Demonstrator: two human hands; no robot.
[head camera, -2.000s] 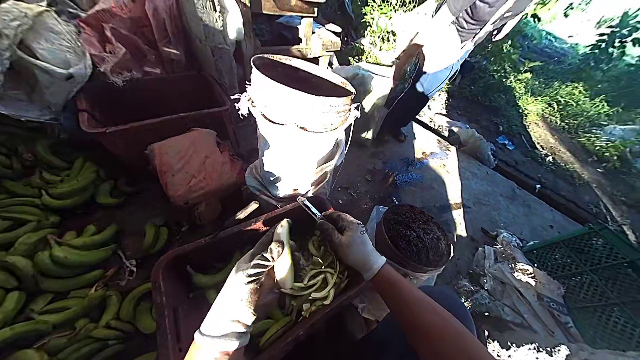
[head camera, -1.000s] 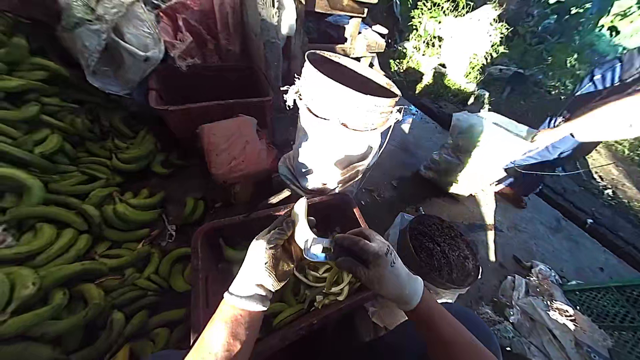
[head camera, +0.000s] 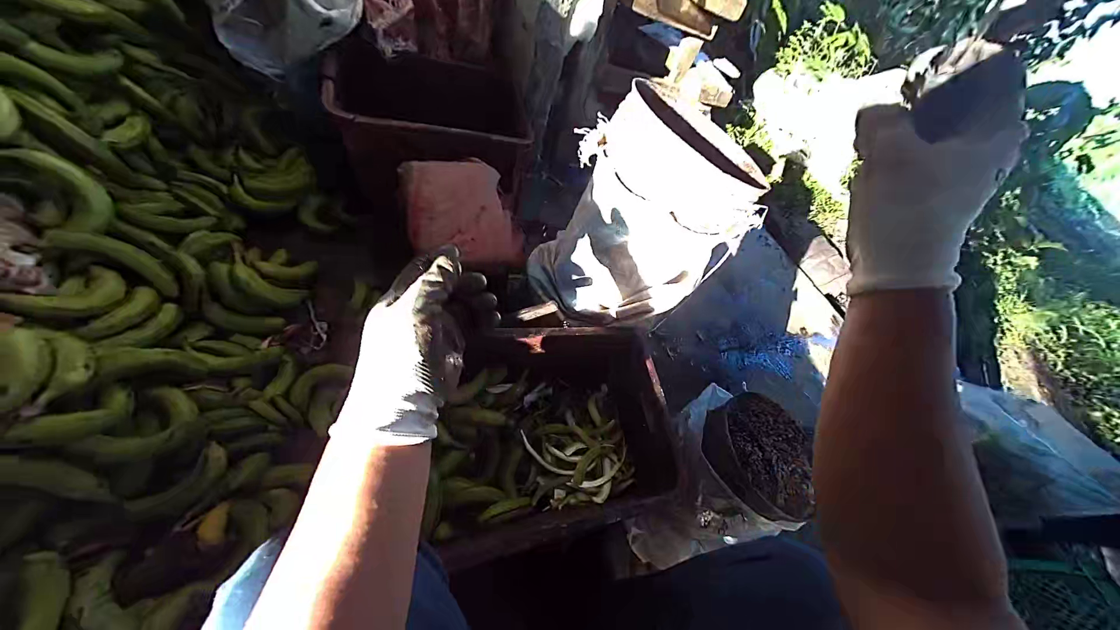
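My left hand (head camera: 429, 328), in a white glove with a dark palm, hangs over the left back edge of a dark red crate (head camera: 656, 411). Its fingers are curled; no fruit or tool shows in it, though the inside of the grip is partly hidden. My right hand (head camera: 941, 157), gloved too, is raised at the upper right, far from the crate; the dark coating is in shade and what it may hold cannot be made out. In the crate lie green bananas or plantains (head camera: 477, 494) and a heap of pale and green peel strips (head camera: 582, 455).
A large pile of green bananas or plantains (head camera: 114, 254) covers the floor at left. Behind the crate stand a tall bucket wrapped in white sacking (head camera: 647, 219) and a dark red bin (head camera: 429, 127). A small bucket of dark grainy matter (head camera: 770, 455) stands right of the crate.
My right hand has risen far to the upper right, away from my left. The peeled fruit in my left hand and the metal tool in my right no longer show. The other person has left view.
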